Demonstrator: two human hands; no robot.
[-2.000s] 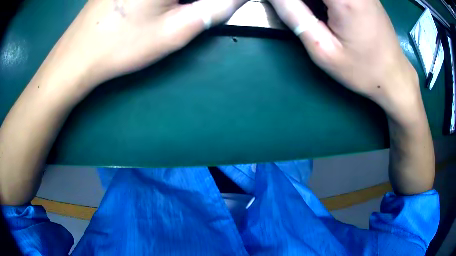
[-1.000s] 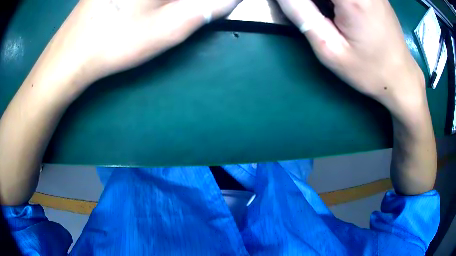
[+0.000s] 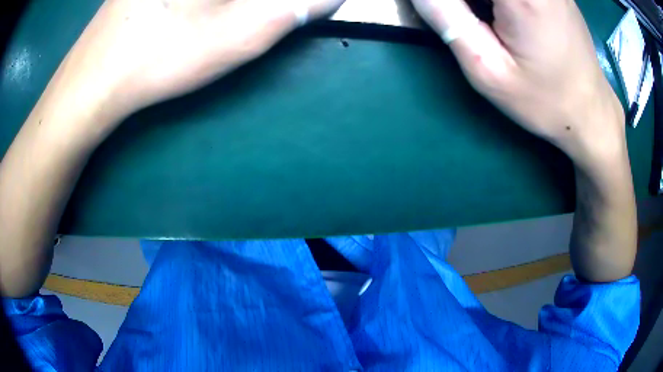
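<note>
A metal plate (image 3: 379, 11) with a bright silver top and a dark front edge lies on the green mat at the top edge of the view, cut off there. My left hand (image 3: 211, 43) is at its left side and my right hand (image 3: 520, 62) at its right side. Both thumbs have a whitish band and reach to the plate. The fingertips of both hands are cut off by the top edge, so their hold cannot be seen.
The green mat (image 3: 327, 145) ends in a curved front edge before my blue clothing. A white paper slip (image 3: 627, 52) with a thin dark stick lies at the right. Dark and silver long pieces (image 3: 656, 123) run along the far right edge. A small dark speck (image 3: 344, 43) lies below the plate.
The plate and both hands have shifted slightly up in the view, and less of the plate shows. My right hand has moved a little right.
</note>
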